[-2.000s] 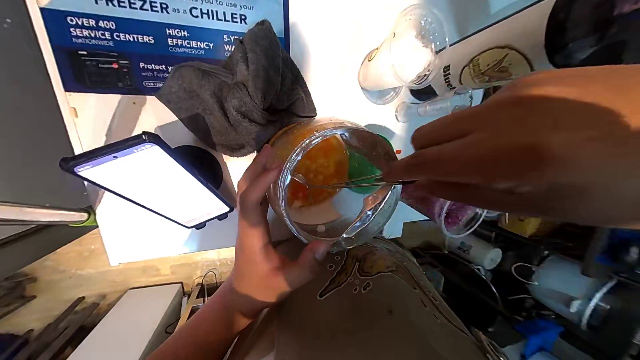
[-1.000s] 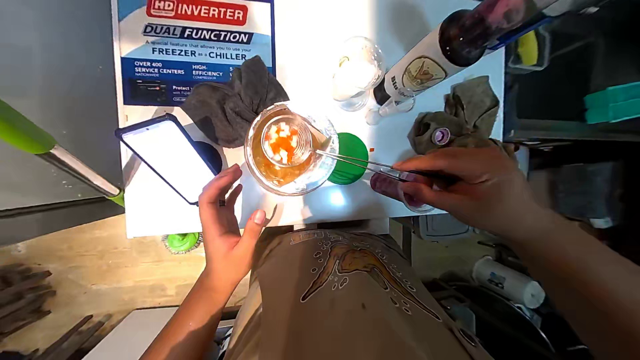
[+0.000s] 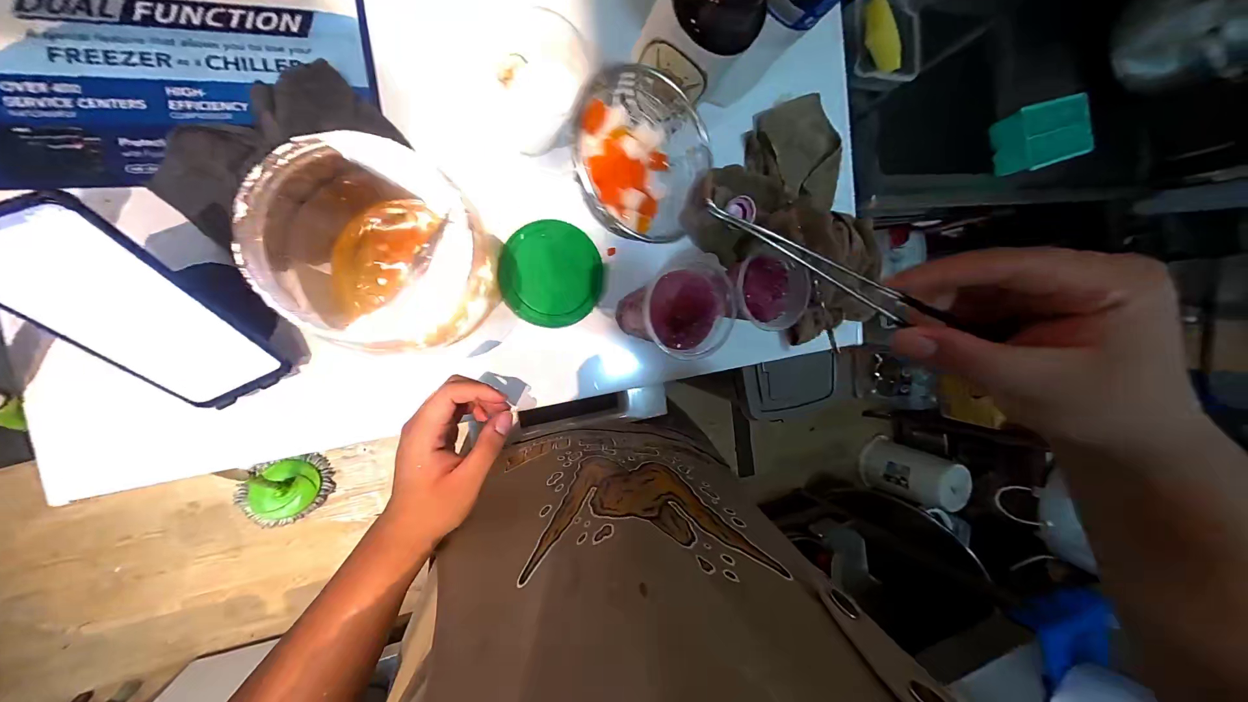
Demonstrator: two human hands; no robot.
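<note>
Metal tweezers (image 3: 804,255) with dark grips are held in my right hand (image 3: 1033,341), their tips beside a clear container (image 3: 643,151) of orange and white pieces. My left hand (image 3: 453,453) is at the table's front edge, fingers curled near the thumb; whether it pinches something small cannot be told. A large clear bowl (image 3: 253,224) with amber liquid (image 3: 385,258) stands at left. Right of it lies a green round lid (image 3: 551,273). Two clear cups of purple contents, one (image 3: 685,309) and another (image 3: 770,289), stand near the front edge.
A phone (image 3: 127,302) lies at left below a dark cloth (image 3: 219,161). A brown cloth (image 3: 799,156) lies at the right edge of the white table (image 3: 175,439). Behind stand a bottle (image 3: 682,49) and a white-filled container (image 3: 522,78). Shelves with a green box (image 3: 1043,135) are at right.
The container of orange and white pieces, over the large bowl a second ago, now stands to its right. My right hand with the tweezers has moved right. My left hand has moved away from the bowl.
</note>
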